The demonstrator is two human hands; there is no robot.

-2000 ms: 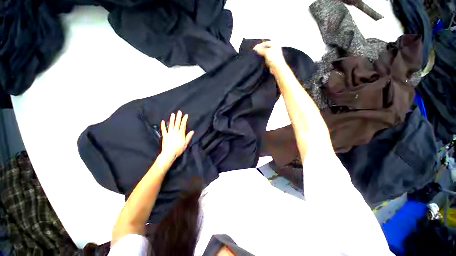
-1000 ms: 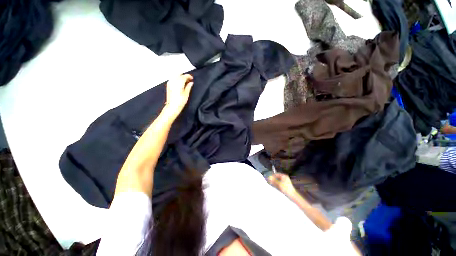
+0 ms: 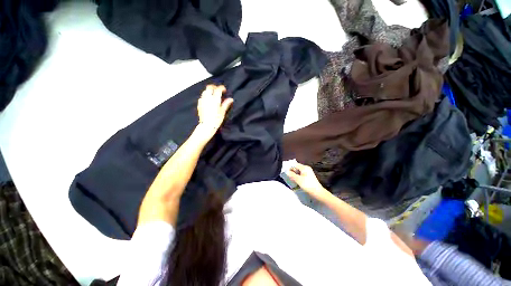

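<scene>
A dark garment [image 3: 120, 167] lies spread across the white table in front of me, smooth at the left and bunched at the right. A small pale-marked label [image 3: 163, 152] shows on it. My left hand [image 3: 214, 110] rests on its upper part, fingers slightly bent and thumb apart, with no tool visible. My right hand [image 3: 303, 176] is off the garment, just right of its lower right edge, with fingers curled together. A small dark spot shows at its fingertips, too small to tell what it is.
A brown garment [image 3: 358, 125] and speckled tweed [image 3: 331, 84] lie at the right. Dark garments lie at the far side [image 3: 185, 28] and lower right [image 3: 414, 156]. Plaid cloth [image 3: 28, 240] hangs at the left. A person's striped sleeve [image 3: 456, 265] and a blue bin [image 3: 440, 219] are at lower right.
My left hand has moved up the garment, and the label now shows. My right hand has left the garment's far end and come down beside its near edge. A striped sleeve has come in at lower right.
</scene>
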